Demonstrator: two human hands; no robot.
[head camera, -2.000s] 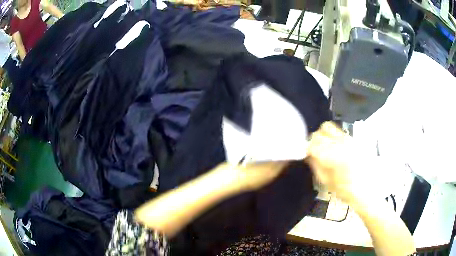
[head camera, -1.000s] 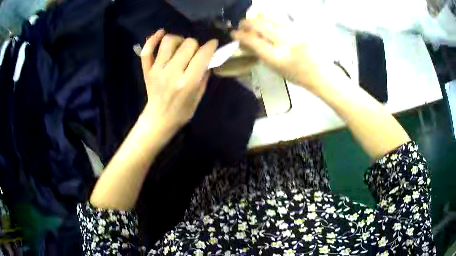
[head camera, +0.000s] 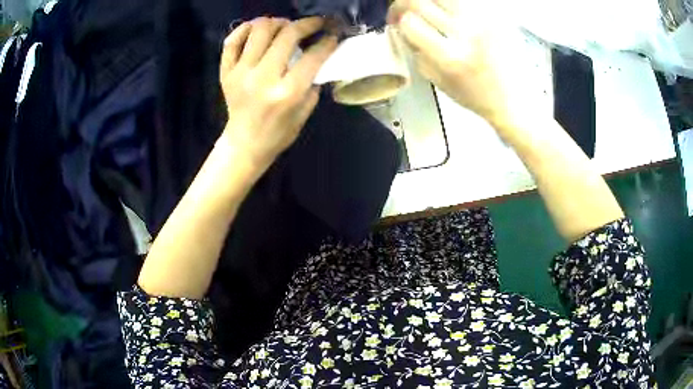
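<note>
A dark navy garment (head camera: 334, 167) lies over my lap and the table's left part, up to the machine. My left hand (head camera: 270, 87) is on it at the top centre, its fingers curled on the dark cloth beside a white piece. A short white cylinder (head camera: 370, 64) with a tan open end stands between my hands. My right hand (head camera: 448, 57) is just right of the cylinder, fingers bent, bright and washed out; what its fingertips hold cannot be told. The needle is hidden.
The white table (head camera: 486, 178) has a wood edge. The bed cover (head camera: 425, 133) is right of the garment. A black phone (head camera: 574, 102) lies at right. More navy garments (head camera: 76, 167) with white strips hang at left. White material (head camera: 600, 26) is at top right.
The view has tilted down from the machine head. The large white pad seen earlier is no longer plainly visible. Since a second ago, the right hand has risen slightly and the cylinder shows more.
</note>
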